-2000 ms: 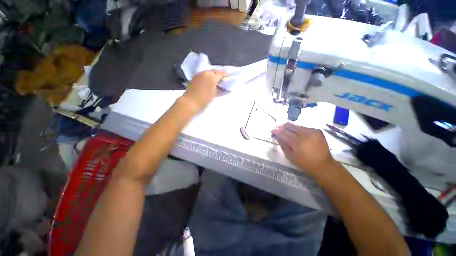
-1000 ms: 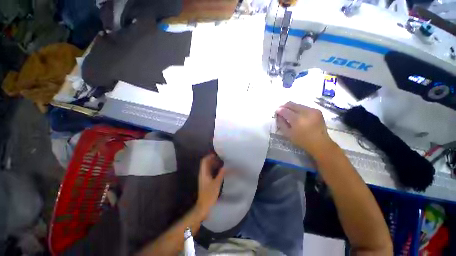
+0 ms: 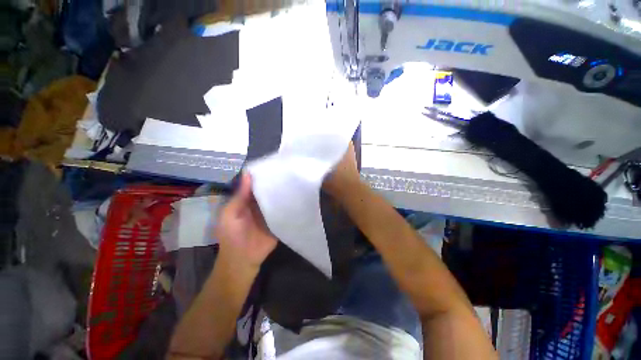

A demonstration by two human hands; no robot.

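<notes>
The white pocket piece (image 3: 299, 190) runs from under the needle area of the sewing machine (image 3: 450, 35) down over the table's front edge, its lower end folded to a hanging point. My left hand (image 3: 246, 228) holds its left edge. My right hand (image 3: 342, 172) is at its right edge, fingers partly hidden behind the cloth, so it holds the cloth there. The dark garment panel (image 3: 263, 130) shows left of the white piece and also hangs below, over the lap. The presser foot is washed out by bright light.
A black bundle (image 3: 538, 169), dark snips (image 3: 446, 116) and a small blue item (image 3: 443, 88) lie right of the needle. A red basket (image 3: 130, 271) stands below left, a blue basket (image 3: 562, 302) below right. Dark cloth (image 3: 169, 84) lies on the table's left.
My right hand has moved left and down from beside the needle to the white piece. My left hand has moved up and left. The white piece's lower end has been lifted and folded.
</notes>
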